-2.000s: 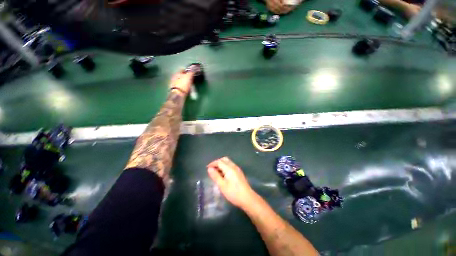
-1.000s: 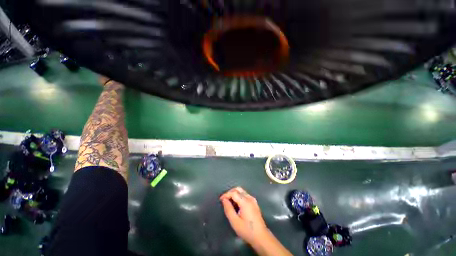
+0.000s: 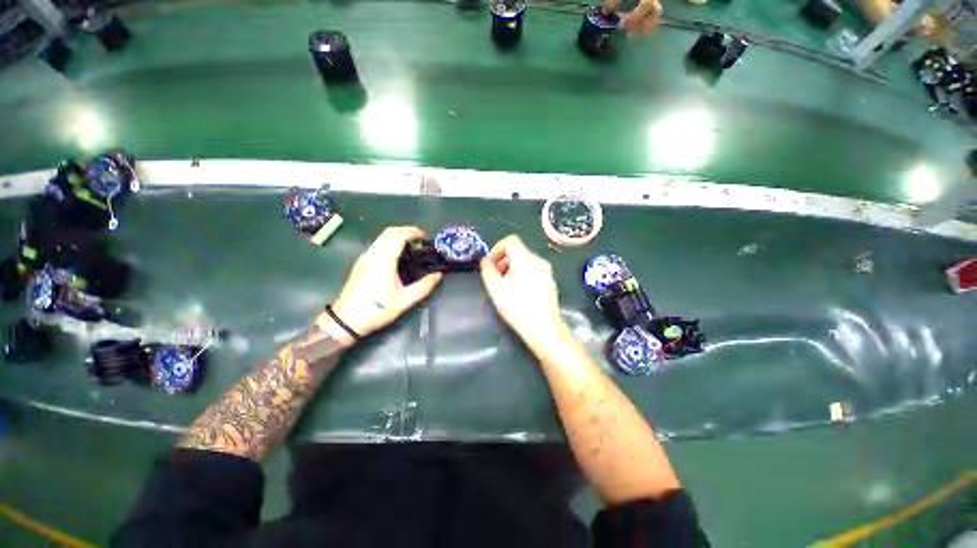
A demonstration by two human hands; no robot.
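Observation:
A black housing (image 3: 421, 260) with a blue round circuit board (image 3: 461, 245) lies on its side in front of me. My left hand (image 3: 388, 280) is closed around the housing's left end. My right hand (image 3: 520, 280) is at the board's right edge, thumb and fingertips together; whether they pinch a small part cannot be told. The pale parts ring (image 3: 572, 218) with small dark bits is beyond my right hand. A joined unit with two blue discs (image 3: 636, 350) lies right of my right hand. A lone blue disc (image 3: 309, 209) with a pale green bar (image 3: 328, 229) is beyond my left hand.
Dark units with wires (image 3: 64, 289) cluster at far left; another unit (image 3: 175, 367) lies nearby. A pale rail (image 3: 471, 186) crosses beyond the bench. Black cylinders (image 3: 334, 57) stand on the green strip, where another person's hand (image 3: 641, 15) touches one. A red item (image 3: 962, 275) is far right.
My left hand has come back from the far green strip and now holds the black housing with the blue board. My right hand has moved to that board. The black fan has left the view.

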